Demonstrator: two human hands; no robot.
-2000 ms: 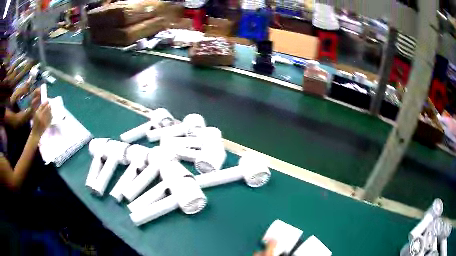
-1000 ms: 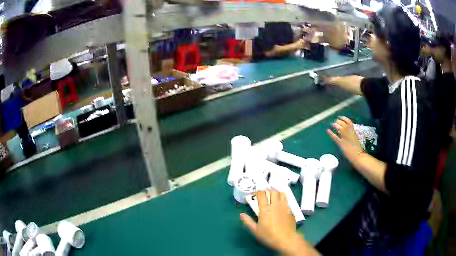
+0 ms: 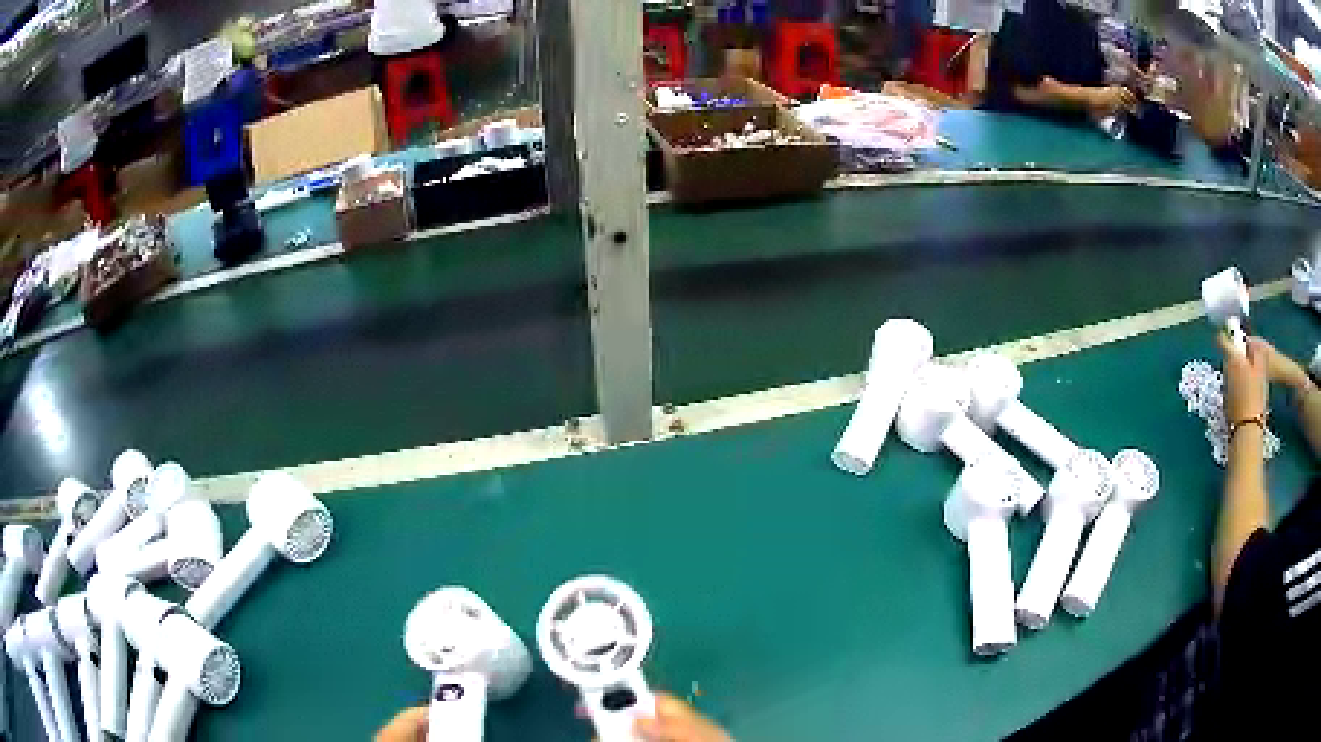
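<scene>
Two white handheld fans are upright at the bottom centre, heads up. My left hand [image 3: 404, 723], cut off by the lower edge, holds the left fan [image 3: 467, 647] by its handle; a small dark oval shows below its head. My right hand [image 3: 674, 719], also mostly out of the picture, holds the right fan [image 3: 596, 632], whose round opening with hub and spokes faces me. A loose group of white fans [image 3: 991, 500] lies to the right on the green bench. Another group [image 3: 184, 539] lies to the left, some grilles showing.
A pale metal rail [image 3: 493, 452] with an upright post [image 3: 620, 247] edges the bench [image 3: 811, 623]. Beyond runs a dark green conveyor [image 3: 362, 348]. A coworker's arm [image 3: 1242, 464] at the right holds a fan [image 3: 1226, 294] beside small white parts [image 3: 1204, 394]. Cartons [image 3: 740, 154] stand beyond.
The view has swung back left from the right-hand group. One hand was reaching onto that group; now both hands each hold a fan at the bottom centre. The right coworker now holds a fan.
</scene>
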